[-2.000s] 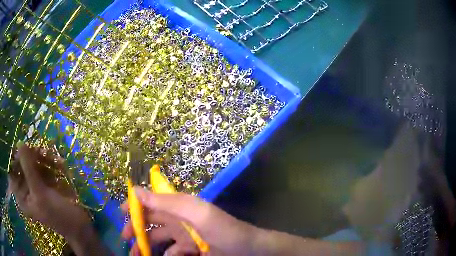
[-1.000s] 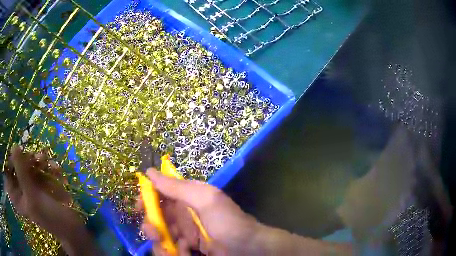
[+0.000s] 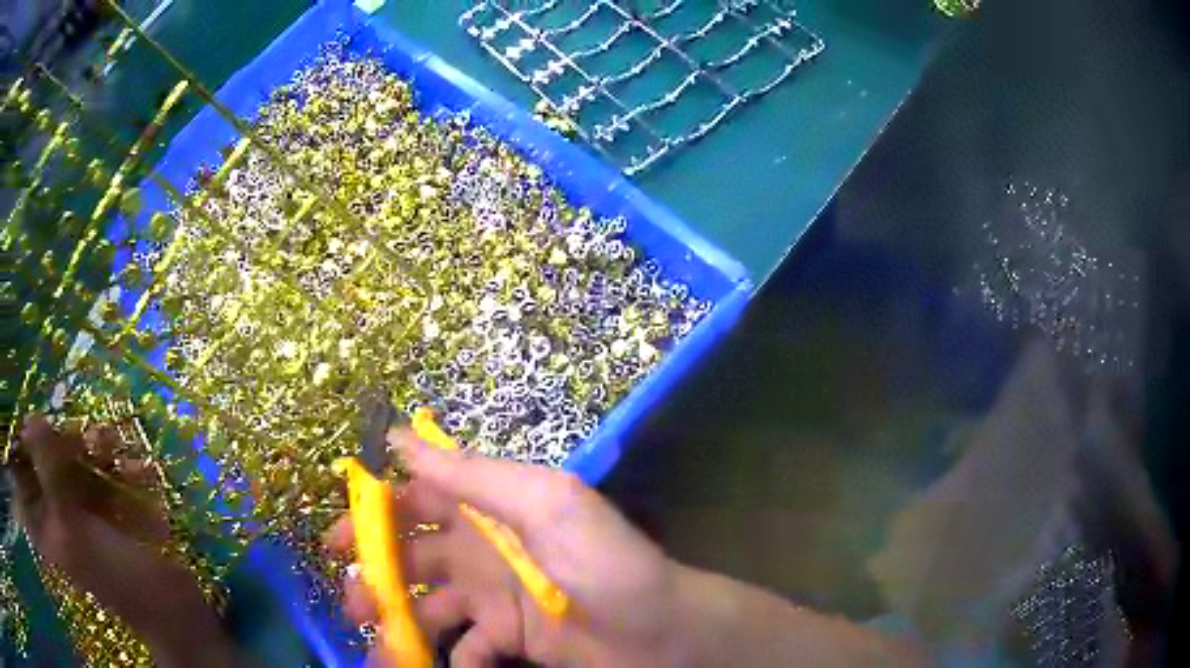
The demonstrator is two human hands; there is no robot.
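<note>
My right hand point(image 3: 522, 535) holds side cutters with yellow-orange handles point(image 3: 379, 561); their dark jaws are over the near part of the blue bin point(image 3: 679, 248). The bin is nearly full of small gold parts point(image 3: 313, 261) and silvery ring-like parts point(image 3: 522, 379). My left hand point(image 3: 98, 522), at the lower left, holds a gold sprue frame point(image 3: 131, 157) that slants over the bin's left side. The frame is blurred, with small parts on its left section. I cannot tell whether the jaws touch it.
A silver sprue frame point(image 3: 653, 59) lies on the green table point(image 3: 796, 157) beyond the bin. A gold pile point(image 3: 111, 620) is under my left hand. A small gold piece point(image 3: 957, 7) shows at the top edge. Pale, blurred shapes are in the dark area at right.
The bin and silver frame sit slightly further left and lower in view. The gold frame has shifted left over the bin, and fewer of its bars show there. Both hands keep their hold.
</note>
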